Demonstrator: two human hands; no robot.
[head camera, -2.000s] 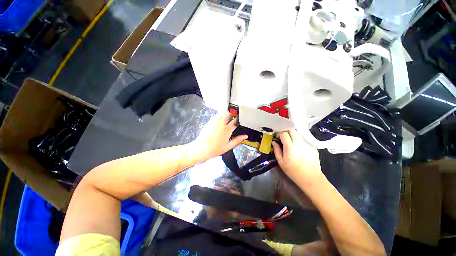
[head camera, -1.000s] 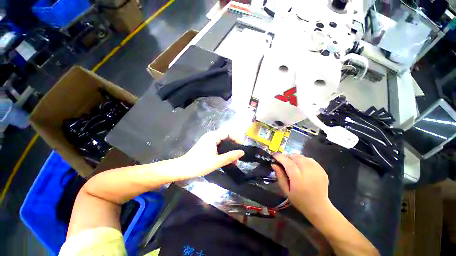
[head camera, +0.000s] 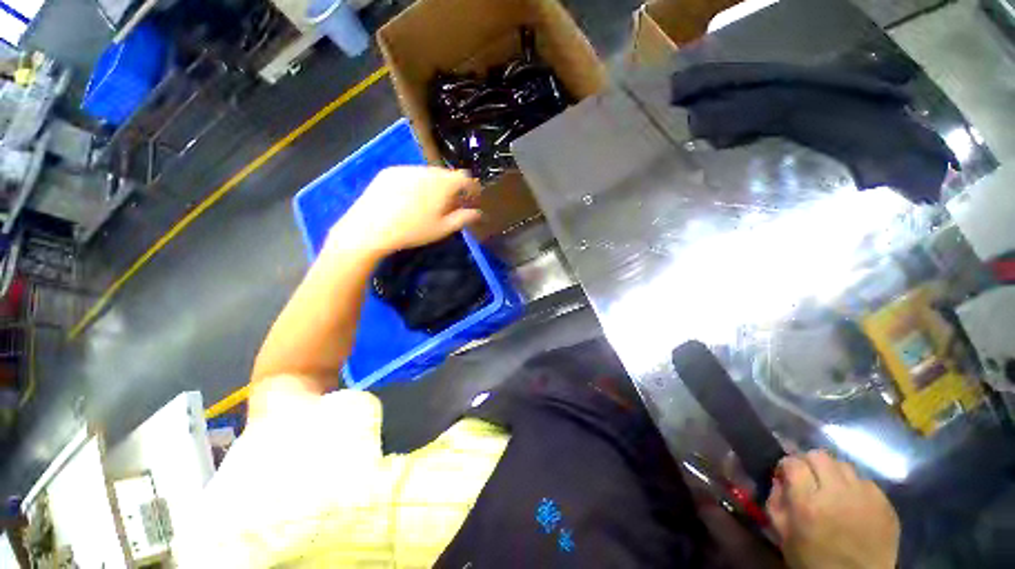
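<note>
My left hand (head camera: 414, 211) is above the blue bin (head camera: 384, 361), fingers loosely bent; I see nothing held in it. Dark pieces (head camera: 429, 283) lie in the bin below it. My right hand (head camera: 837, 513) is at the near table edge, its fingers on the near end of a flat black strap (head camera: 726, 402) lying on the shiny table. Red snips (head camera: 743, 502) lie beside the strap, partly hidden by that hand. The yellow clamp (head camera: 918, 356) of the sewing machine is at the right, with no hand on it.
A pile of black straps (head camera: 807, 111) lies on the far part of the table (head camera: 607, 189). An open cardboard box (head camera: 403, 56) with black shiny-lined pieces stands beyond the blue bin. Another box (head camera: 657, 33) is at the top. A yellow floor line (head camera: 212, 213) runs at the left.
The view has turned left. The black piece held by both hands at the machine is no longer in them. My left hand has moved over the blue bin, my right hand to the strap on the table.
</note>
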